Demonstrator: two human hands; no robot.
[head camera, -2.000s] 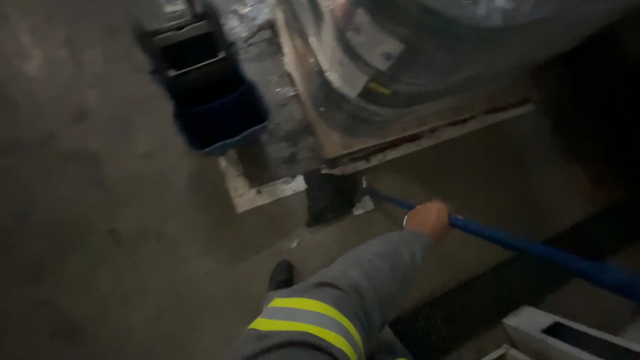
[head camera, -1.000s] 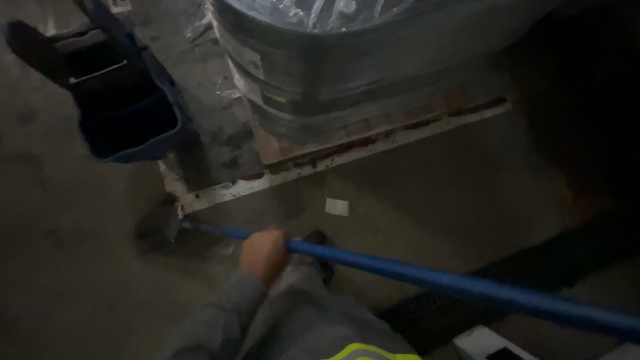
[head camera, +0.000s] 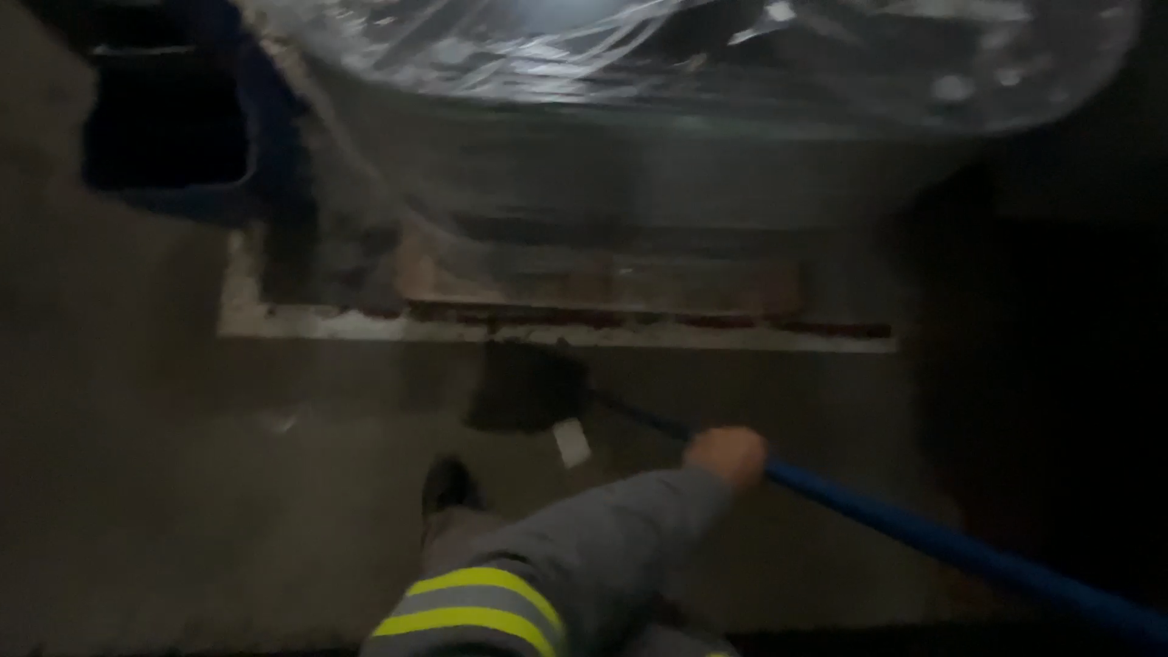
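Note:
My left hand is closed around the blue handle of what looks like a broom. Its dark, blurred head rests on the floor beside a white painted line. A small white piece of paper or similar scrap lies against the near side of the head. The handle runs from there past my hand to the lower right edge of the view. My left sleeve is grey with yellow reflective bands. My right hand is out of view.
A large load in clear plastic wrap stands on a wooden pallet behind the line. A blue bucket is at the upper left. My dark shoe shows below the broom head. Deep shadow covers the right side.
The broom head was left of the scrap, near the line's corner, one second ago; it is now beside the scrap. My left hand has moved right with the handle. The view has shifted and turned.

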